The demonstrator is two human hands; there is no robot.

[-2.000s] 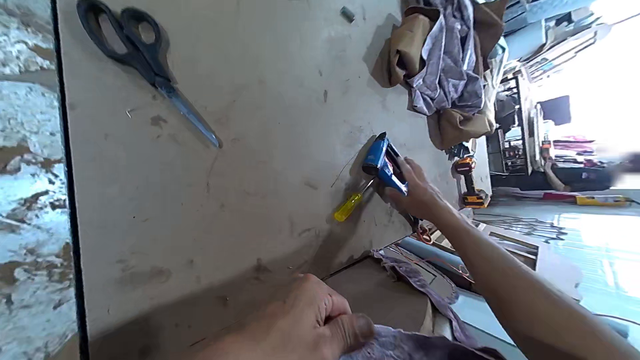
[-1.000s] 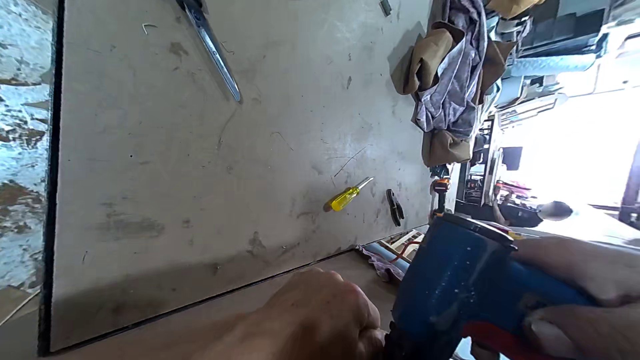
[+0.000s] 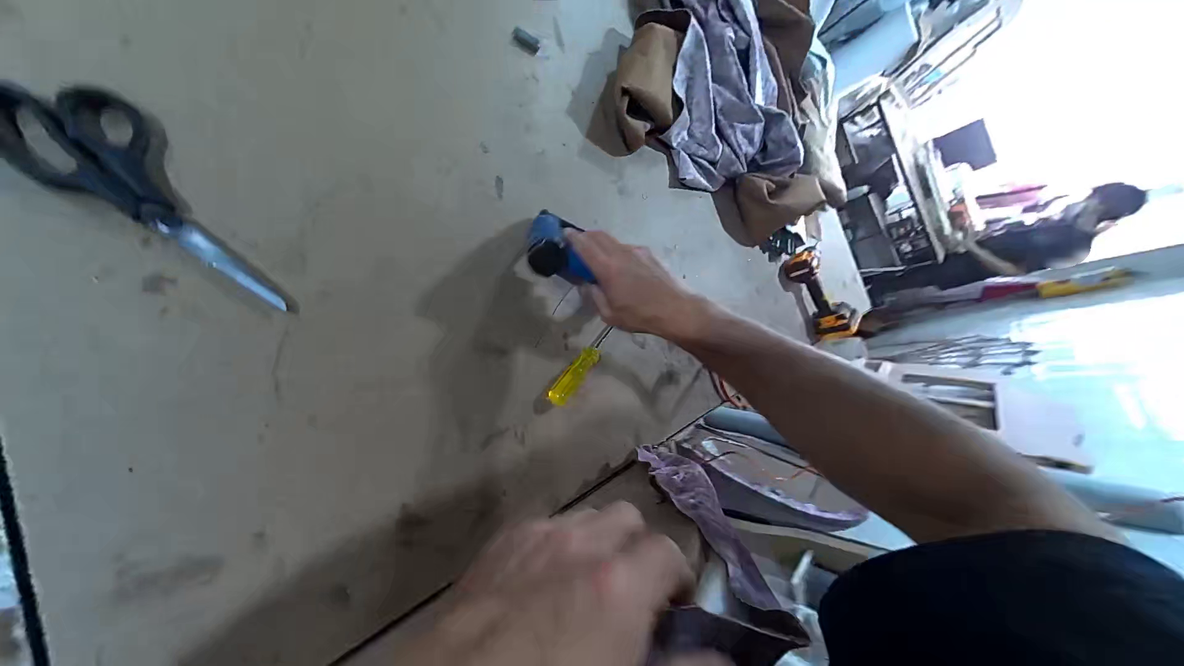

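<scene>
My right hand is closed around a blue staple gun at the middle of the tabletop. Just below that hand lies a screwdriver with a yellow handle, its shaft partly hidden by the hand. My left hand, blurred, is at the lower edge beside a strip of mauve fabric on an upholstered piece; whether its fingers grip anything is unclear. Black-handled scissors lie at the upper left. Crumpled grey and brown fabric is heaped at the top.
A yellow and black cordless drill lies near the tabletop's far edge. A small grey cylindrical piece is left of the fabric heap. Farther back are a person and a rack.
My right hand has moved the staple gun from close to the camera at lower right out over the table by the screwdriver. The view has shifted, showing the whole scissors again.
</scene>
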